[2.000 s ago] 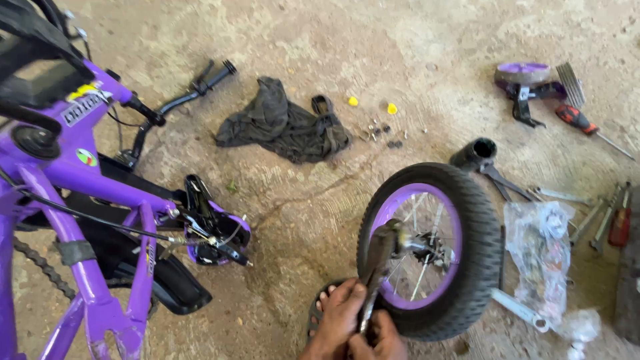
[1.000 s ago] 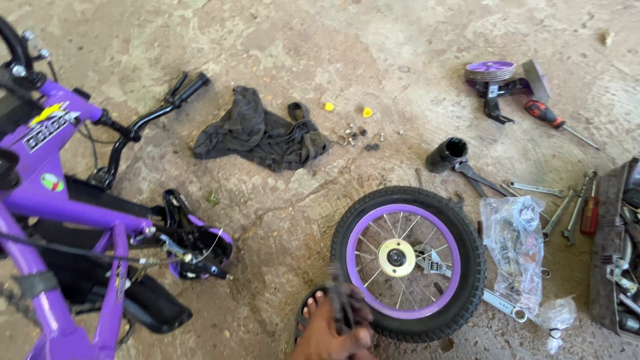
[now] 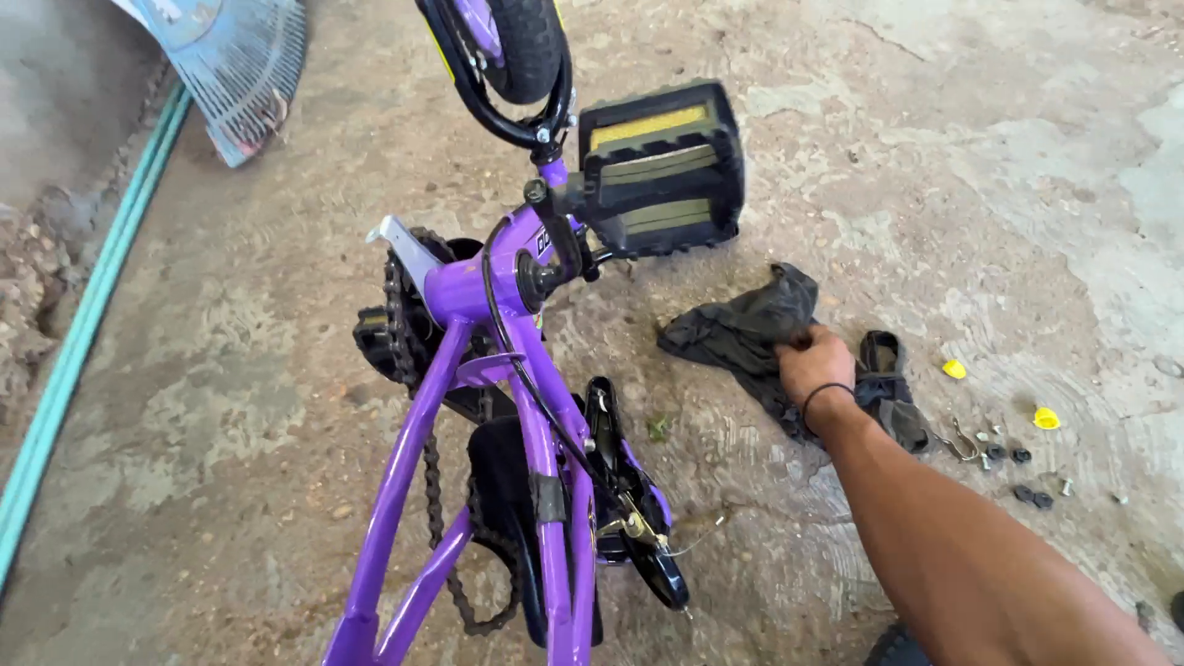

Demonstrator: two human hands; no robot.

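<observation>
From the lower right my right hand [image 3: 816, 365] reaches down onto a dark cloth [image 3: 749, 324] on the concrete floor, its fingers pinching the fabric. A dark band circles the wrist. Left of it stands an upturned purple bicycle frame [image 3: 476, 287]. A black pedal [image 3: 661, 171] with yellow reflectors, a loose-hanging chain [image 3: 433, 490] and a black saddle [image 3: 509, 518] belong to it. The front wheel [image 3: 527, 51] is cut off by the top edge. My left hand is out of view.
Two yellow caps [image 3: 954, 369] and several small nuts and bolts [image 3: 1020, 455] lie right of the cloth. A blue rake head [image 3: 231, 74] and green poles [image 3: 92, 305] are at the left. Part of a black tyre [image 3: 895, 647] shows at the bottom edge.
The view has swung left, towards the bicycle. Both hands were beside the spoked wheel two seconds ago, with a tool; now my right hand is on the dark cloth.
</observation>
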